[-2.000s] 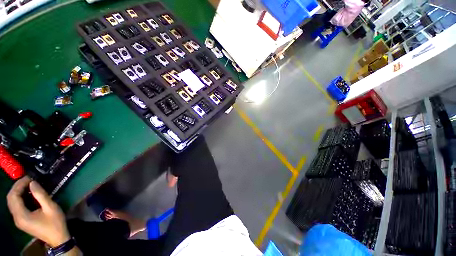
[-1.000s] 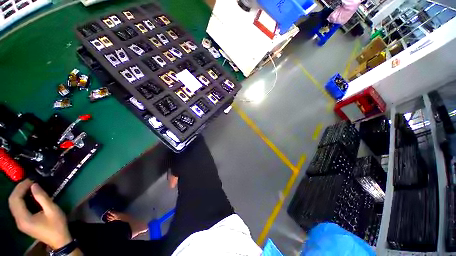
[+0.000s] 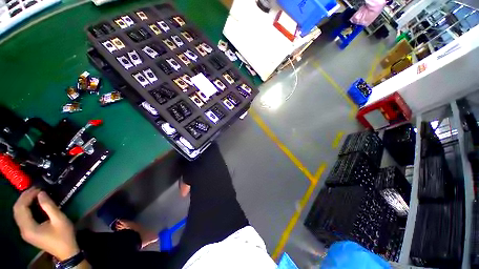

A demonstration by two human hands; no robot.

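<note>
My left hand is at the lower left, thumb and index finger apart in a C shape, with nothing visible between them. Its fingertips are close to the lower end of the large red grip; I cannot tell whether they touch. The black fixture stands on the green mat and is cut off by the left edge. Small side clamps with red tips are on its right part. Several loose gold and silver parts lie beyond the fixture. My right hand is not in view.
A stack of black parts trays with a white label overhangs the bench edge. A white tray is at the upper left. Tray stacks stand on the floor at right. A person in pink is at the top.
The whole view has shifted slightly. My left hand keeps about the same pose beside the red grip.
</note>
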